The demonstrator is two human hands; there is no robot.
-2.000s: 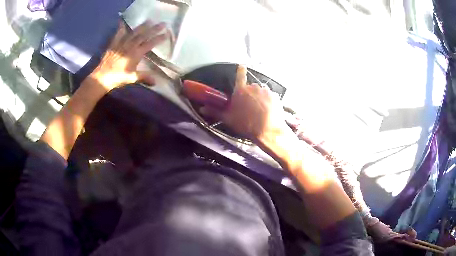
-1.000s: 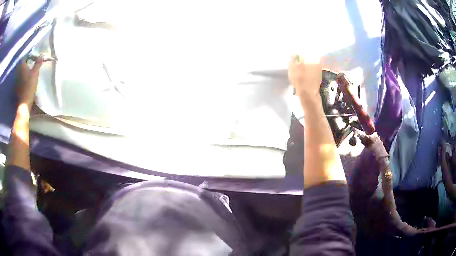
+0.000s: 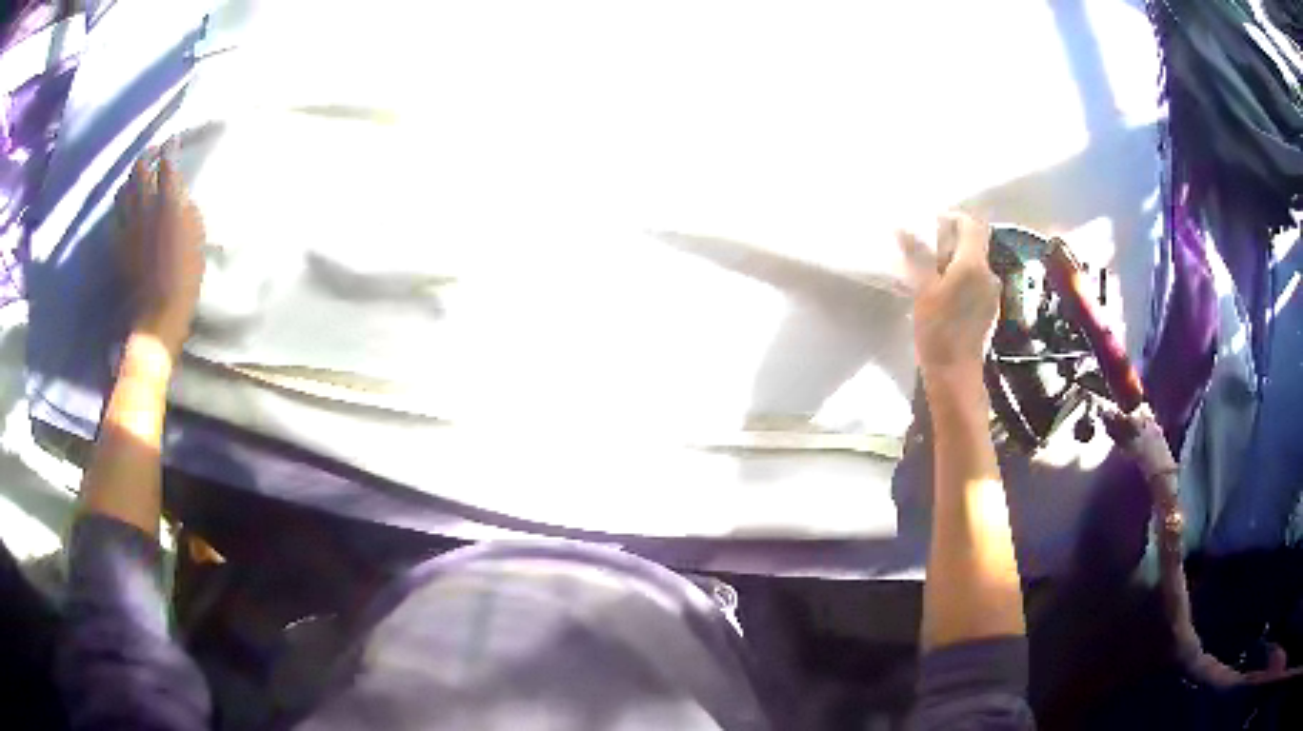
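Note:
A large pale garment, washed out by sun, lies over the table before me, with small folds and a seam near its front edge. My left hand is at the garment's left end, fingers extended; whether it holds the cloth is unclear. My right hand has its fingers bent and pinches the garment's right edge. The iron stands tipped just right of my right hand, not held. Its red-brown handle faces right.
The pale, lumpy iron cord hangs from the handle and runs to the lower right. Blue-purple table cover shows along the front edge. Purple and blue cloths hang at the right edge. Striped, sunlit cloth lies at the upper left.
The iron was in my right hand two seconds ago and now stands released at the right. The garment is spread wide. Since one second ago, its folds have shifted and my left hand's fingers have extended.

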